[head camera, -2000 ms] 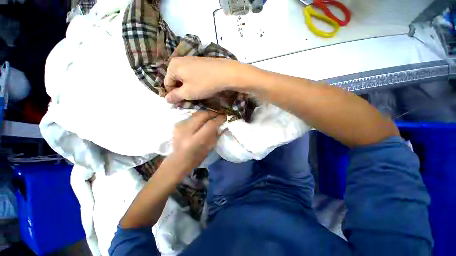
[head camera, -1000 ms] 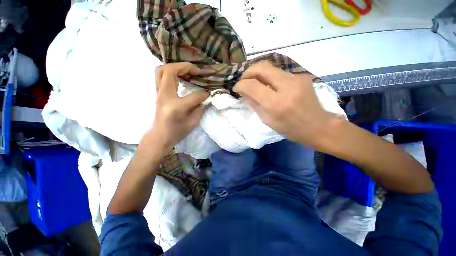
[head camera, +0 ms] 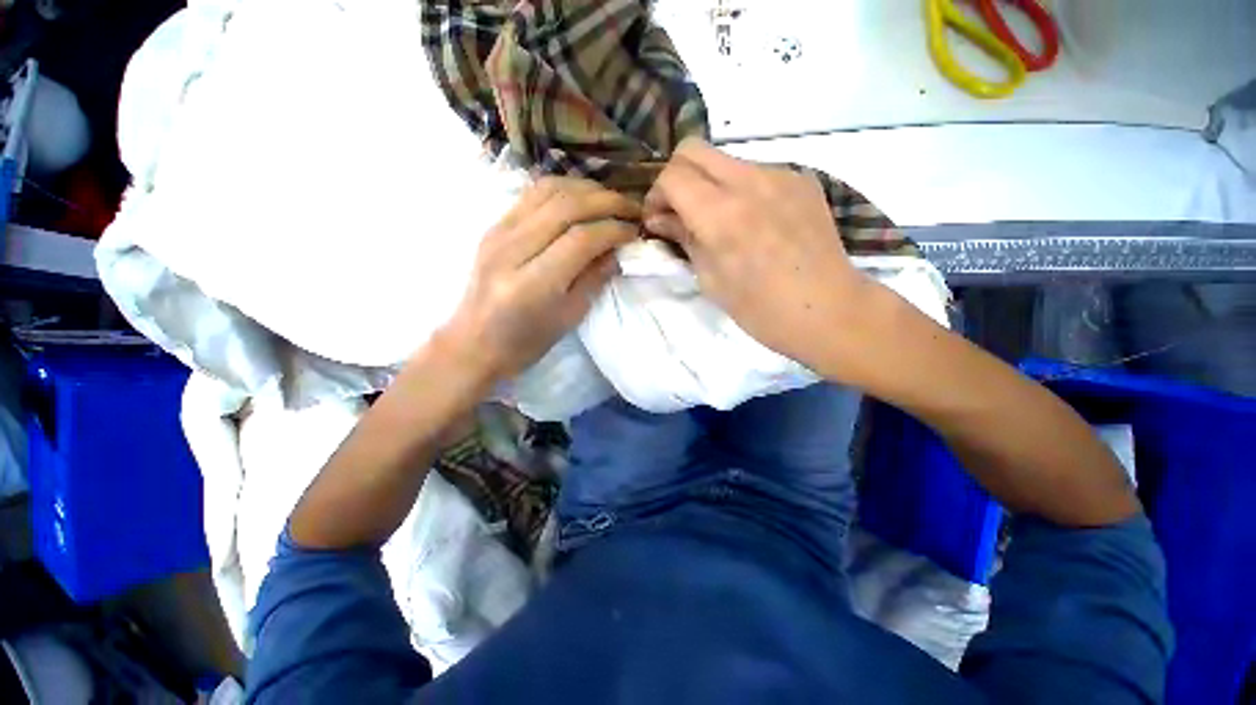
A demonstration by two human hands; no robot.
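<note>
The white padded lining (head camera: 303,193) spreads over the left of the table and hangs down over my lap. The tan checked shell fabric (head camera: 585,83) lies bunched on it at the top centre, with a strip running right past my right hand. My left hand (head camera: 551,269) and my right hand (head camera: 751,241) pinch the seam edge between check and white, fingertips almost touching. The fingers hide the exact edge. White lining (head camera: 689,338) puffs out below both hands.
Yellow and red scissor handles (head camera: 975,48) lie on the white tabletop (head camera: 854,83) at upper right. A measuring scale (head camera: 1074,255) runs along the table's front edge. Blue crates stand at the left (head camera: 110,468) and right (head camera: 1198,510). More checked fabric (head camera: 510,475) hangs under my left forearm.
My hands were crossed, right above left; they moved apart side by side, then my left hand moved right towards my right hand. The checked fabric has shifted right and opened out.
</note>
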